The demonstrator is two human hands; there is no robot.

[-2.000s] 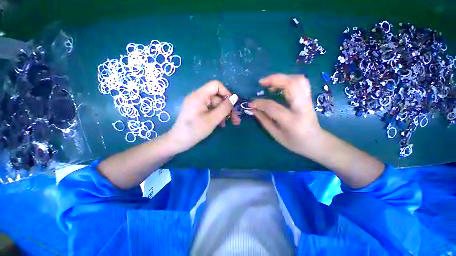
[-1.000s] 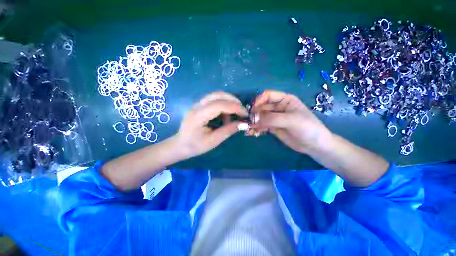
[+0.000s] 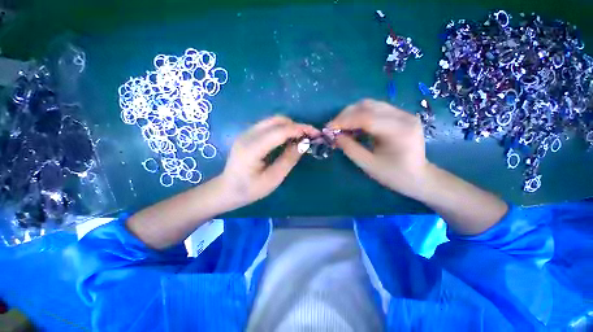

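Note:
My left hand (image 3: pixel 260 159) and my right hand (image 3: pixel 383 146) meet in the middle of the bench, fingertips close together. Between them they hold a small dark, shiny piece (image 3: pixel 320 150) with bright edges, perhaps a pendant with a ring. My left thumb and forefinger pinch its left side, and my right thumb and forefinger pinch its upper right. The fingers partly hide it, and its details are too small to tell. A loose pile of bright split rings (image 3: pixel 172 97) lies left of my hands. A large tangled pile of small metal fittings (image 3: pixel 513 84) lies to the right.
A clear plastic bag (image 3: pixel 91 139) with dark round pieces (image 3: pixel 49 142) lies at far left. A small cluster of fittings (image 3: pixel 401 52) lies behind my right hand, with few bits near my right wrist. A white card (image 3: pixel 204 238) is at the table edge by my left forearm.
My hands were apart two seconds ago and closed together. Now my right hand is slightly higher and further right, and the dark piece shows between the fingertips. The view has shifted slightly.

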